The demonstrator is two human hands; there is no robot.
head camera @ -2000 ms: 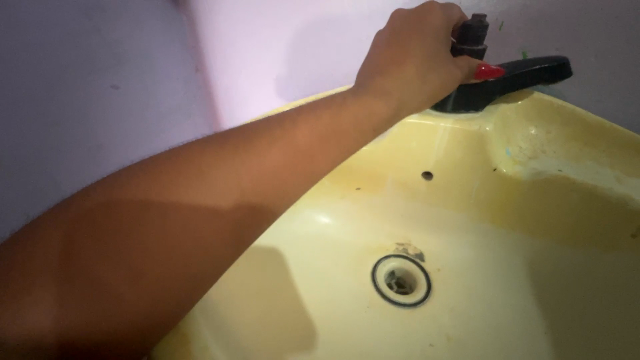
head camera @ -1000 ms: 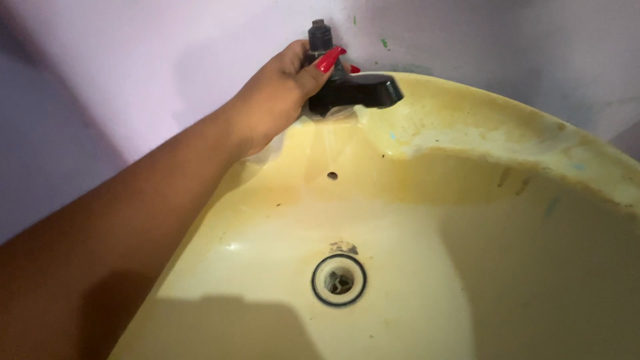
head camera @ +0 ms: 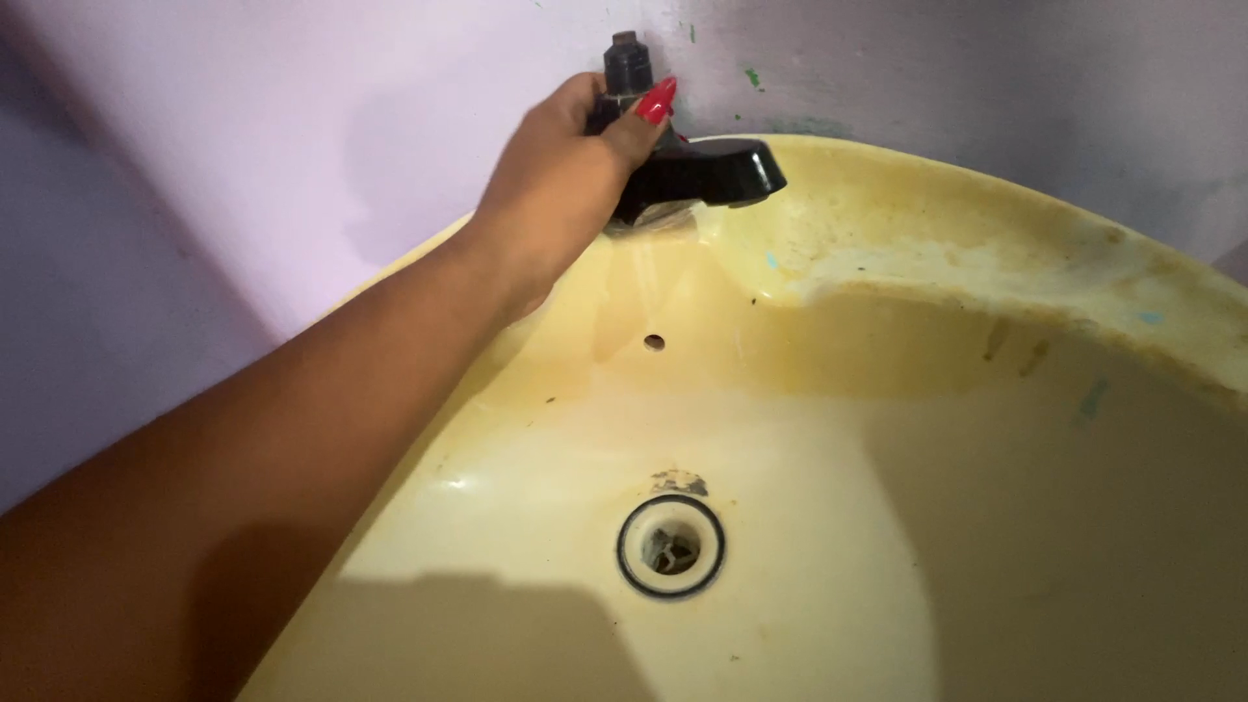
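My left hand (head camera: 575, 156) reaches in from the lower left and grips the upright body of a black faucet (head camera: 712, 174) at the back of a yellow washbasin (head camera: 780, 439). Its thumb, with a long red nail, lies across the front of the faucet; the other fingers are mostly hidden behind it. Above the hand the dark stem (head camera: 627, 63) of the faucet sticks up. The spout points right over the bowl, and no water shows coming from it. My right hand is out of the view.
A drain (head camera: 672, 546) with a dark ring lies low in the bowl, below a small overflow hole (head camera: 654, 342). Stains mark the basin's raised right rim (head camera: 975, 244). A pale purple wall (head camera: 292, 117) with green specks stands behind.
The view has shifted, so the faucet and drain appear farther left than two seconds ago. My left hand was higher on the faucet then, and now sits lower around its body.
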